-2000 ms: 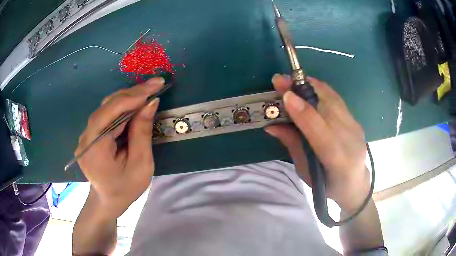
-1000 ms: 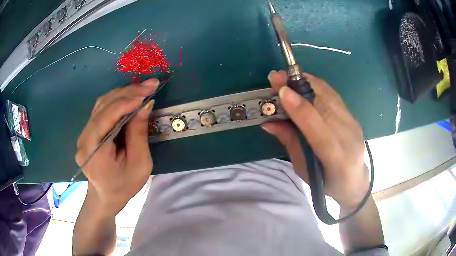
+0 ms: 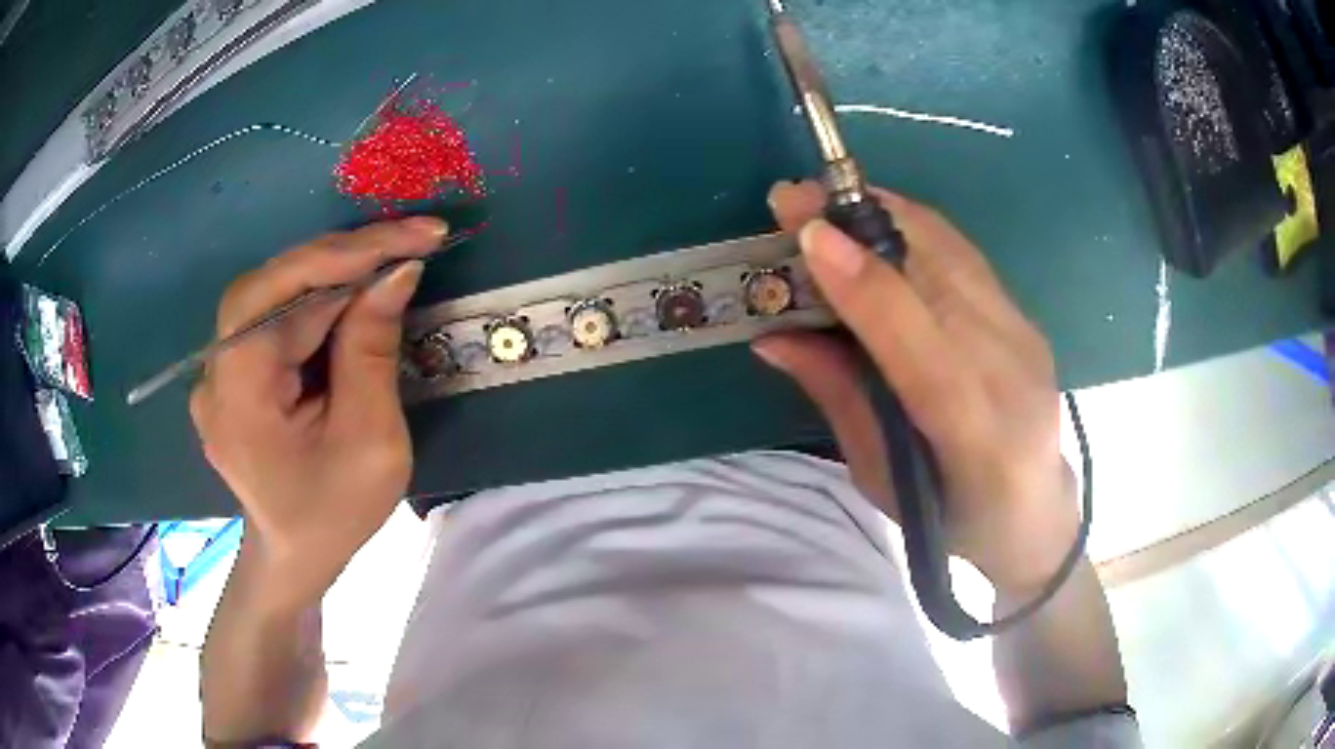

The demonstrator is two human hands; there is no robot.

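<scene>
A long grey circuit board strip (image 3: 556,325) with several round metal components lies slightly tilted in front of my shirt. My left hand (image 3: 315,366) holds thin grey tweezers (image 3: 220,347) at the strip's left end. The tweezer tips point right, near the lower side of a pile of tiny red wires (image 3: 410,155). My right hand (image 3: 937,366) holds a soldering iron (image 3: 838,173) with its tip pointing up and away, clear of the strip. Fingers of this hand also touch the strip's right end. Both strip ends are partly hidden by my hands.
A thin pale wire (image 3: 191,151) lies left of the pile, a white stick (image 3: 925,116) behind the strip. A black stand (image 3: 1203,147) with a yellow piece (image 3: 1296,205) is at right. Other strips (image 3: 158,70) lie far left, small packets (image 3: 56,344) at the left edge. A person's dark clothing shows lower left.
My left hand has moved slightly left and its tweezers lie flatter. More of the strip's left part shows. My right hand and the iron have shifted slightly left and up in view.
</scene>
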